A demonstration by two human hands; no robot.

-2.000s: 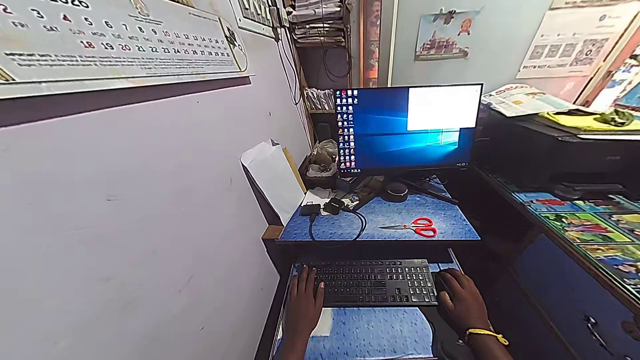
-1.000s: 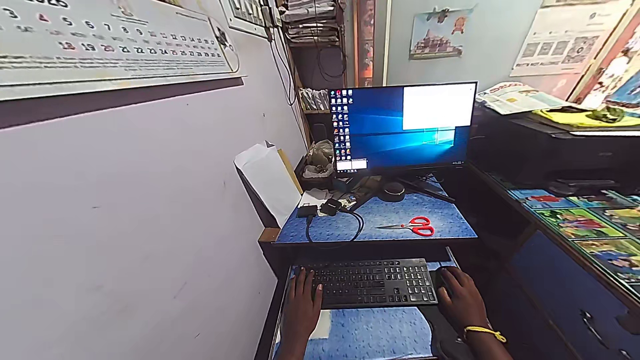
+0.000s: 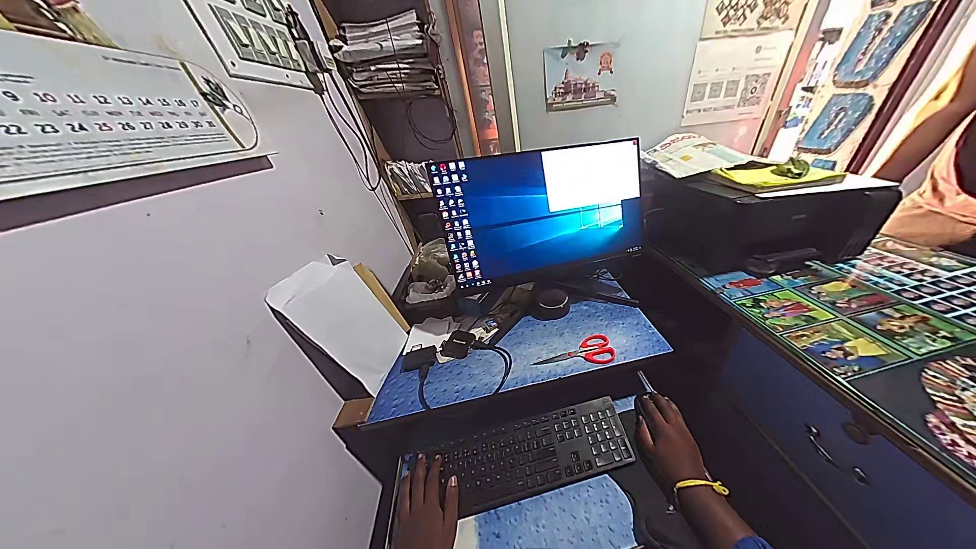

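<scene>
My left hand (image 3: 428, 496) rests at the left end of a black keyboard (image 3: 526, 454), fingers apart on its keys. My right hand (image 3: 671, 438), with a yellow band at the wrist, lies to the right of the keyboard over a computer mouse, mostly hidden under the palm. Behind the keyboard, red-handled scissors (image 3: 587, 352) lie on the blue desk top (image 3: 549, 335), beside black cables with connectors (image 3: 457, 345) and a round black object (image 3: 550, 303). The monitor (image 3: 534, 221) shows a desktop with icons and a white window.
White paper sheets (image 3: 335, 320) lean against the left wall. A black printer (image 3: 770, 217) with papers and a yellow item on top stands on the photo-covered counter (image 3: 846, 313) at right. Part of another person (image 3: 938, 175) shows at the far right edge. A wall calendar (image 3: 114, 114) hangs upper left.
The view has tilted and turned right, and another person's arm shows at the right edge. Both hands stay at the keyboard and mouse.
</scene>
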